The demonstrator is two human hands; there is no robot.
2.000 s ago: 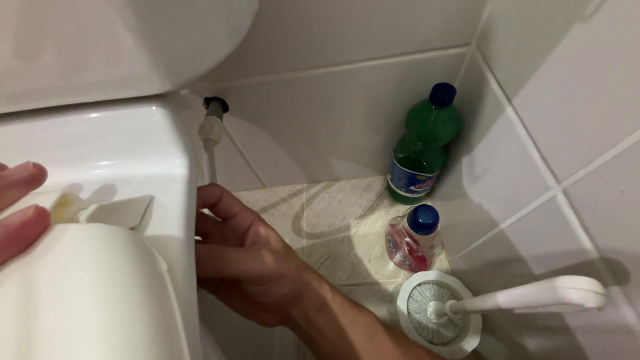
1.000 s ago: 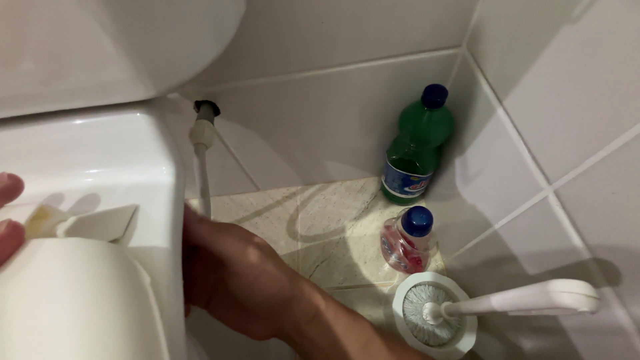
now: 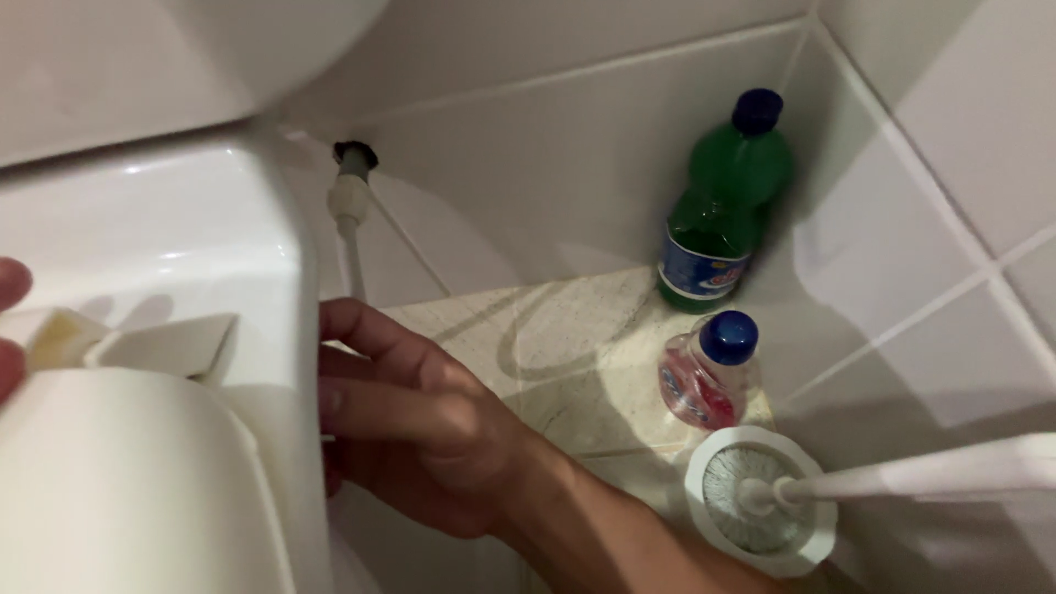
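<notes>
My right hand (image 3: 421,421) reaches in from the lower right to the side of the white ceramic toilet (image 3: 285,272). Its fingertips pass out of sight behind the toilet's edge, so what they touch is hidden. At the far left edge, two fingertips of my left hand (image 3: 10,326) show beside the white seat hinge (image 3: 62,334), near the raised white toilet seat or lid (image 3: 132,487). Above my right hand, a pale supply hose (image 3: 351,256) with a white fitting (image 3: 348,198) runs down from a hole in the tiled wall.
A green plastic bottle (image 3: 730,190) with a dark blue cap stands in the wall corner. In front of it is a clear bottle (image 3: 701,379) with pink liquid and a blue cap. A toilet brush (image 3: 924,474) rests in its round white holder (image 3: 701,511) beside my right forearm.
My right hand was closer against the toilet's side and more hidden one second ago; more of its fingers show now. The bottles and brush have stayed in place.
</notes>
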